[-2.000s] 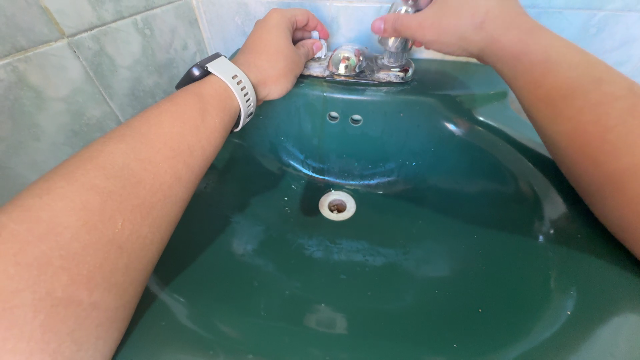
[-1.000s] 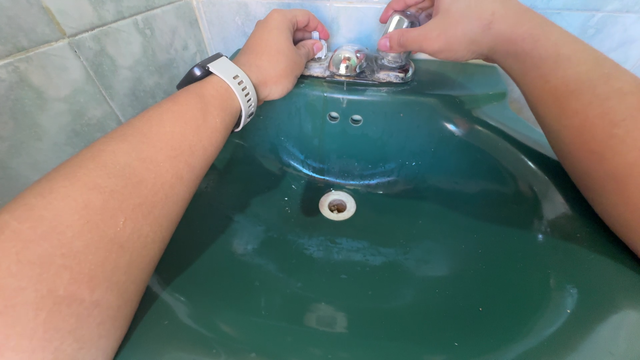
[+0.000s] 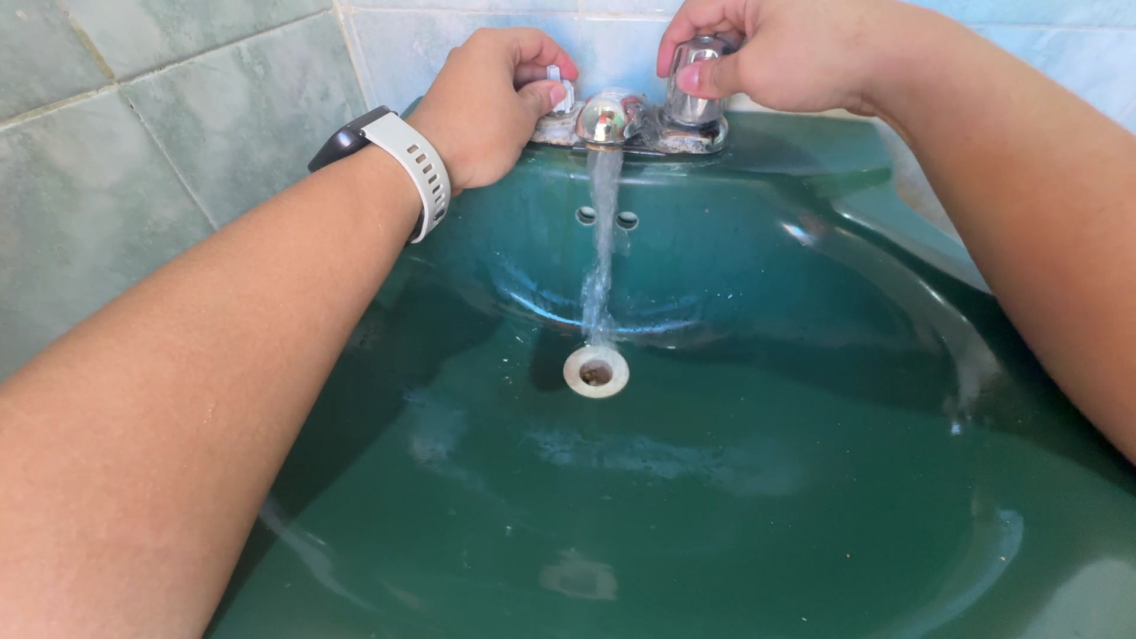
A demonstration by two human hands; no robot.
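Note:
My left hand [image 3: 493,102] pinches a small white faucet stem [image 3: 561,89] at the left side of the chrome faucet. My right hand [image 3: 781,53] grips the chrome faucet knob [image 3: 694,84] on the right side, thumb in front and fingers behind. Between them is the rounded chrome spout [image 3: 609,117], from which a stream of water [image 3: 605,240] falls into the green sink basin [image 3: 692,524], close to the drain [image 3: 595,372]. The faucet base has whitish deposits near the left stem. A watch with a light strap [image 3: 415,169] is on my left wrist.
Two overflow holes [image 3: 627,219] are in the basin's back wall. Greenish wall tiles [image 3: 204,98] stand close on the left, and bluish tiles [image 3: 426,44] rise behind the faucet. The sink's raised rim [image 3: 799,146] lies beneath my right forearm.
Water now runs from the spout in a full stream; about a second ago at most a thin trickle showed. My right hand has shifted its grip around the knob. My left hand stays at the stem.

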